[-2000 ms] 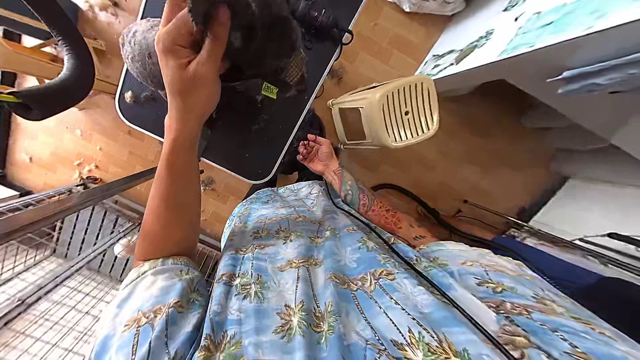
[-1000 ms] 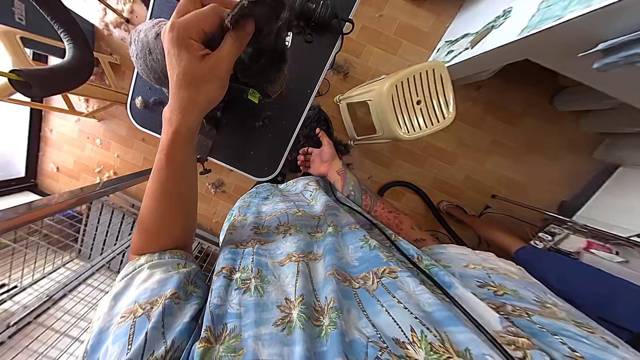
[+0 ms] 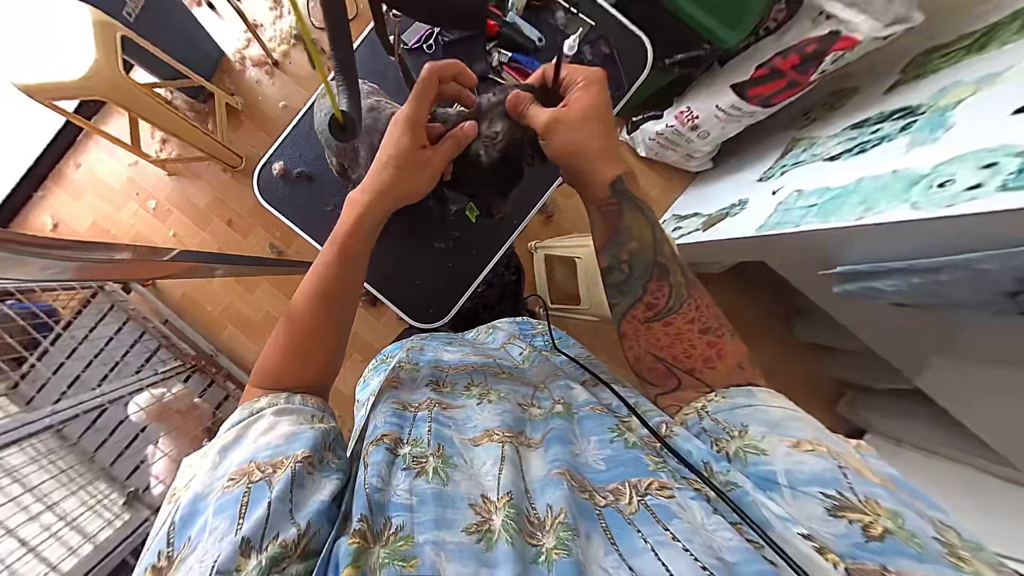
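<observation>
A small dog with dark fur on its head (image 3: 490, 148) and a shorn grey body (image 3: 364, 116) is on a black grooming table (image 3: 420, 272) with a pale rim. My left hand (image 3: 424, 136) is at the left side of the dog's head, its thumb and fingers curled into the fur. At the other side of the head, my right hand (image 3: 568, 112) pinches dark fur between thumb and fingers. A thin dark object stands up by my right fingers; whether they hold it is unclear. A small green tag (image 3: 472, 211) lies below the head.
Scissors (image 3: 430, 38) and several tools lie at the table's far end. A black grooming arm (image 3: 342, 72) rises beside the dog. Plastic stools (image 3: 570, 276) stand right and far left. A wire cage (image 3: 88, 384) is at lower left, a printed sack (image 3: 768, 88) at upper right.
My right hand has moved from low beside the table's near edge up to the dog's head. My left hand remains at the head. The view has shifted, showing more of the table's far end.
</observation>
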